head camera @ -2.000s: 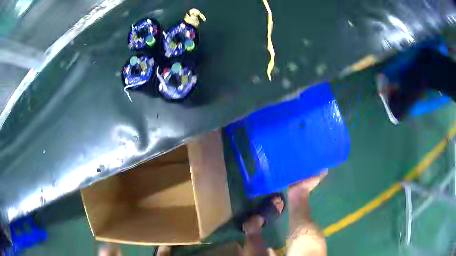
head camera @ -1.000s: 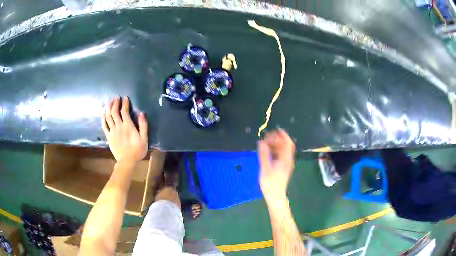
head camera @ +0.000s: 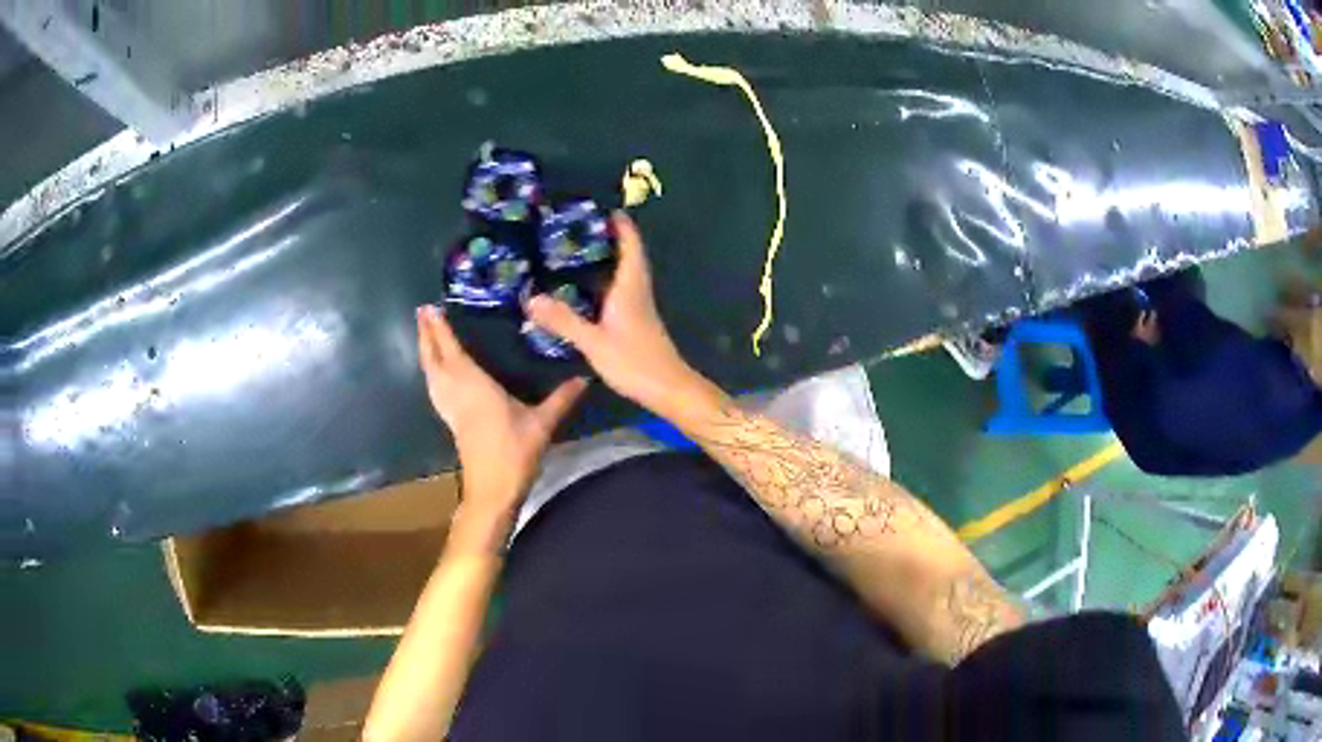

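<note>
Several black round housings with blue ring-shaped circuit boards sit grouped on the dark green bench sheet (head camera: 870, 203): one at the back (head camera: 502, 186), one at the right (head camera: 576, 234), one at the left (head camera: 486, 271) and one nearest me (head camera: 555, 322). My right hand (head camera: 624, 326) is at the group's right and near side, its thumb over part of the nearest housing; whether it grips is unclear. My left hand (head camera: 486, 413) is open at the near left, fingers apart and empty. The housings are slightly blurred.
A knotted yellow strip (head camera: 639, 183) lies right of the group, with a long yellow strip (head camera: 780, 189) beyond it. An open carton (head camera: 319, 558) is below the bench. At right are a blue stool (head camera: 1047, 380) and a person in dark clothing (head camera: 1203, 380).
Both my hands have moved in to the housings, the left from the bench at left, the right from near the long strip's end. My body now covers most of the blue stool below.
</note>
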